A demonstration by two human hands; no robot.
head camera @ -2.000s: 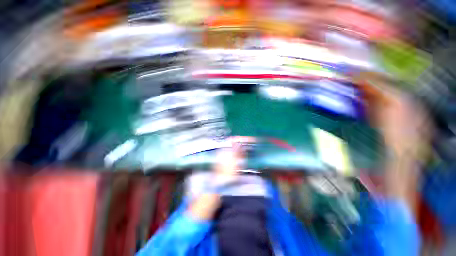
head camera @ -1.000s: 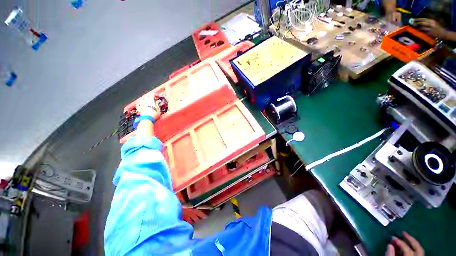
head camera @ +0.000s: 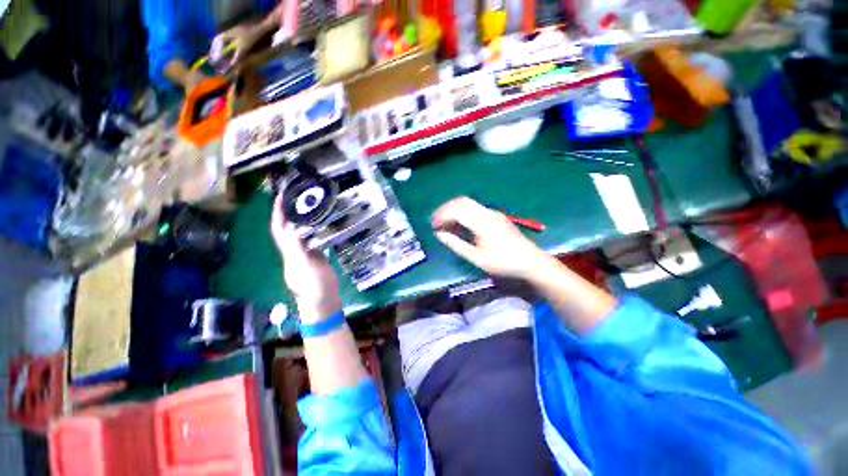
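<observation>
The press fixture, a silver frame with a slotted base plate (head camera: 383, 249), stands on the green bench left of centre. Its black round part with a pale centre (head camera: 311, 197) faces up. My left hand (head camera: 302, 265), with a blue band at the wrist, is at the fixture's left side, against or close beside the round part. Its fingertips are partly hidden, so its grip is unclear. My right hand (head camera: 479, 234) is over the bench right of the fixture, fingers curled and blurred. I cannot tell if it holds something small. A red-handled screwdriver (head camera: 526, 223) lies beside it.
A long parts organiser with a red edge (head camera: 493, 110) runs along the back, with a blue bin (head camera: 609, 112) at its right. Salmon foam trays (head camera: 206, 429) and a solder spool (head camera: 210, 318) are at lower left. Thin dark leads and a pale strip (head camera: 619, 203) lie right.
The view has swung from the foam trays to the bench. My left hand has moved from the far foam tray to the press fixture. My right hand is now fully in view over the bench.
</observation>
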